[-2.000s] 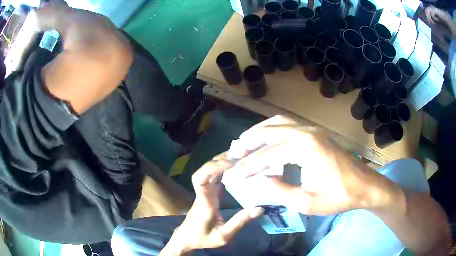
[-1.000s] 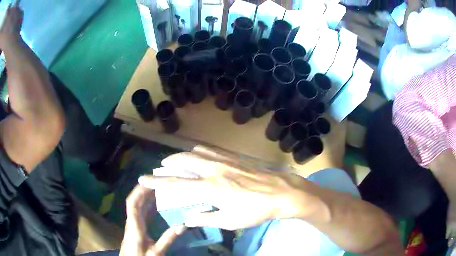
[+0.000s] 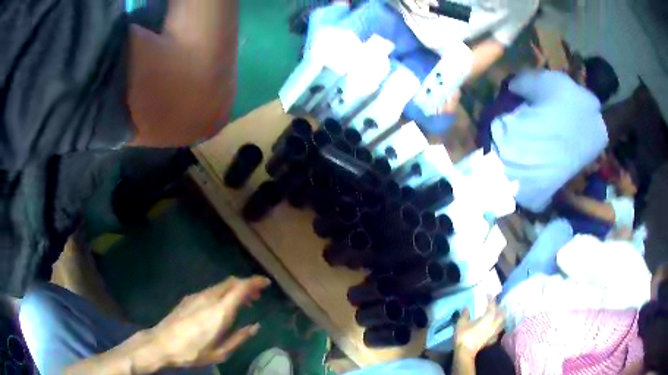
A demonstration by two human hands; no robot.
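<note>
My left hand [image 3: 201,324] is at the lower left over the floor, empty, with its fingers apart. My right hand [image 3: 477,331] reaches up from the bottom edge at lower right. Its fingers are around the side of a white and pale blue retail carton [image 3: 442,321] at the near end of the carton row. The carton has a small dark picture; part of it is hidden by my fingers. Many black tubes [image 3: 359,240] stand clustered beside the cartons, with one tube [image 3: 243,165] a little apart at the left corner.
The tubes and cartons rest on a tan cardboard-topped platform [image 3: 282,253]. A person in black [image 3: 58,80] sits at left. Other people sit beyond the cartons, one in a light blue shirt [image 3: 549,135], one in pink checks [image 3: 579,344]. Green floor [image 3: 267,47] lies behind.
The view has turned right. My hands have parted: the left has let go of the carton, and the right has moved out to the carton row.
</note>
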